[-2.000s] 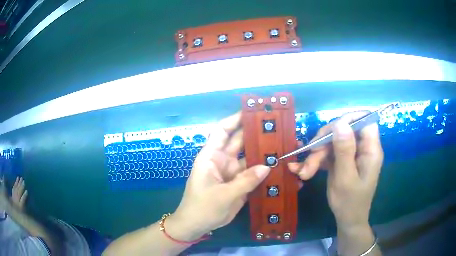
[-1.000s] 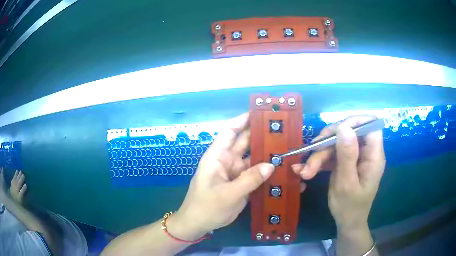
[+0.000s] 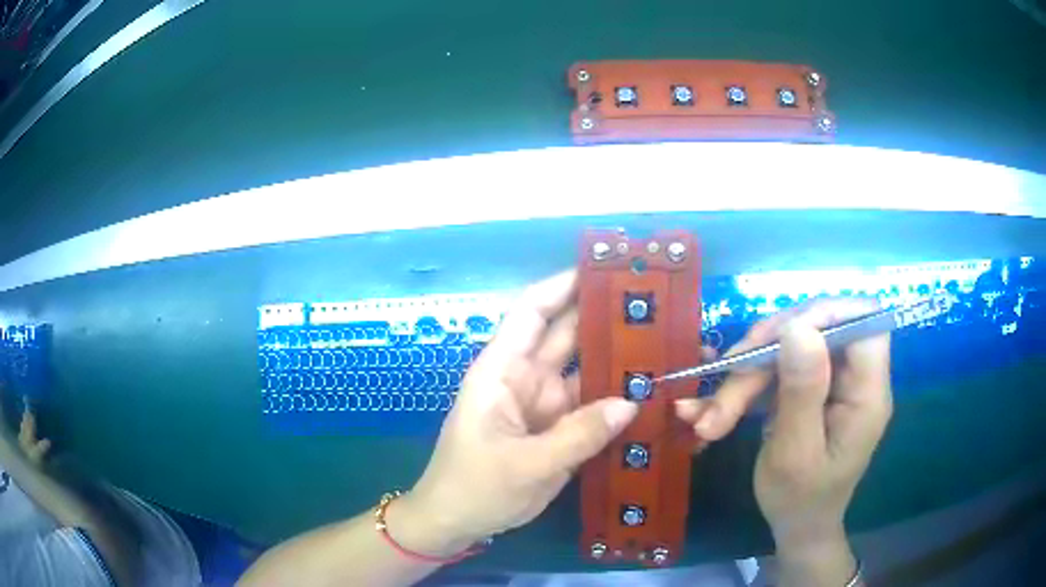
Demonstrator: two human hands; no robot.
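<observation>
My left hand (image 3: pixel 510 424) grips a red-brown fixture (image 3: pixel 608 493) from its left side, with the thumb on its face. The fixture stands lengthwise away from me. Four small round components sit in it in a row. My right hand (image 3: pixel 820 424) holds silver tweezers (image 3: pixel 746 358) with the tip pointing left. The tip is at the right edge of the second component (image 3: pixel 639 386) from the far end; I cannot tell if it touches. My left thumb tip is just below that component. Some right-hand fingers are close to the fixture's right edge.
A blue sheet (image 3: pixel 356 376) with rows of pale rings lies under and beside my hands. A second red-brown fixture (image 3: pixel 705 118) lies beyond the white strip (image 3: pixel 459 189) on the green surface. Another person's hand (image 3: pixel 32 436) and arm are at the lower left edge.
The fixture beyond the strip has moved right. The held fixture has shifted slightly right and nearer me. The tweezer tip has stayed near the second component.
</observation>
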